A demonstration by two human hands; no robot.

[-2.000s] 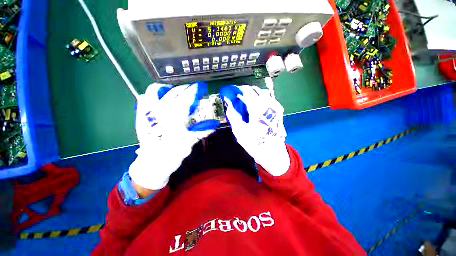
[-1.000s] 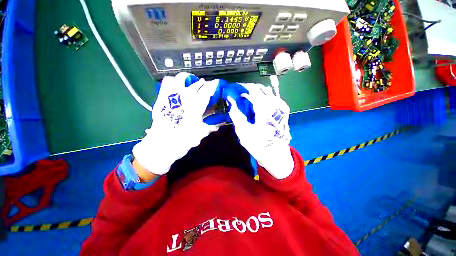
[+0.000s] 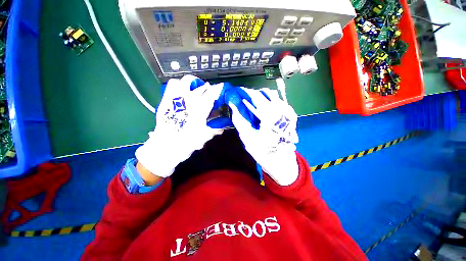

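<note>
My left hand [image 3: 185, 117], in a white glove with blue fingertips, and my right hand [image 3: 265, 125], gloved alike, meet at the bench edge below the instrument. Their fingertips touch around a small dark part of a circuit board [image 3: 223, 113], mostly hidden by the gloves. A white lead [image 3: 281, 89] runs down from the instrument's terminals towards my right hand; its end is hidden. The DC electronic load [image 3: 168, 45] shows yellow digits on its screen, with two round terminals [image 3: 298, 65] at its lower right.
A loose board [image 3: 77, 38] lies on the green mat left of a curving white cord [image 3: 120, 66]. A blue bin [image 3: 31, 117] with boards stands at the left. A red-orange bin [image 3: 352, 99] full of boards stands at the right. A small board [image 3: 270, 72] lies beside the terminals.
My left hand has turned and closed in over the board, which showed more two seconds ago. Both hands have stayed together. Little differs from one second ago.
</note>
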